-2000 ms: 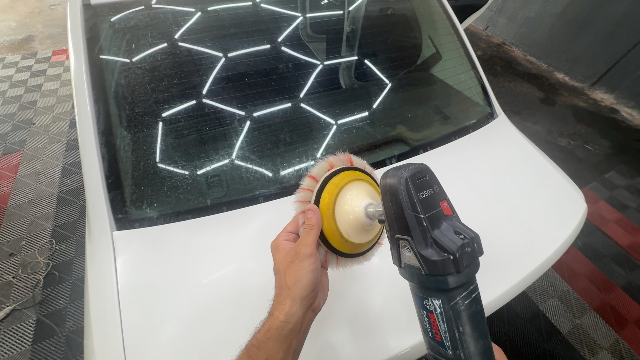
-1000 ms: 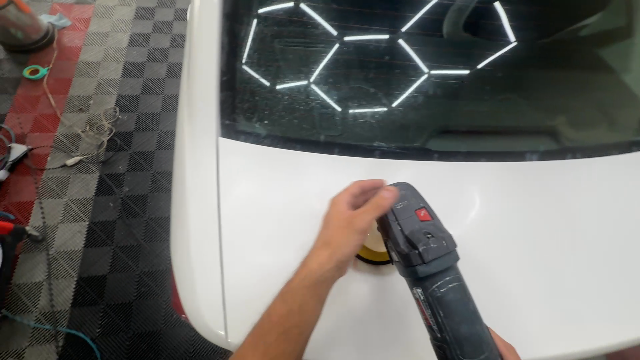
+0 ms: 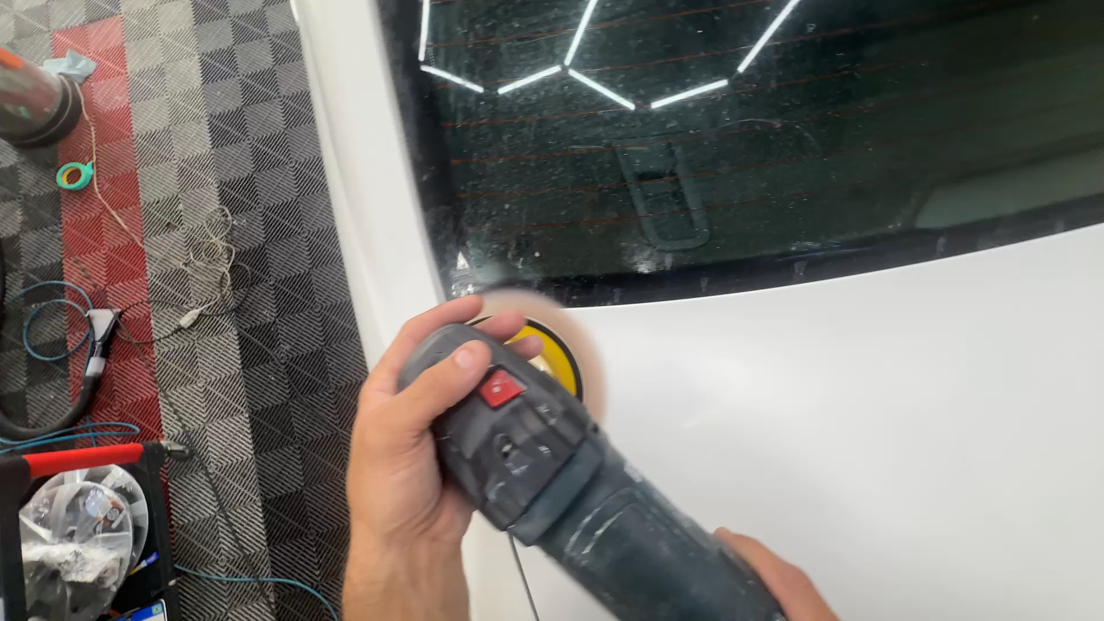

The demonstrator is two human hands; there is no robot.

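Observation:
A rotary polisher (image 3: 552, 457) with a dark body and a red button lies diagonally over the white trunk lid (image 3: 828, 414) of a car. My left hand (image 3: 414, 423) wraps around its head, thumb on top and fingertips over the front. At the lower right, my right hand (image 3: 776, 578) grips the body, mostly hidden behind it. Under the head, the polishing pad (image 3: 591, 354), pale and blurred at its rim around a yellow backing plate (image 3: 556, 345), is at the lid's corner beside the rear window (image 3: 733, 172).
On the tiled floor at left are a green tape roll (image 3: 75, 176), a tangled cord (image 3: 211, 259), a hose with a nozzle (image 3: 97, 345) and a tool tote (image 3: 86, 453) with a red bar. A cylindrical container (image 3: 34, 108) stands at the upper left.
My left hand has gone from the pad's edge to the polisher's head. The polisher has moved onto the lid's left corner by the window, and the pad's rim is now blurred. The view has shifted left.

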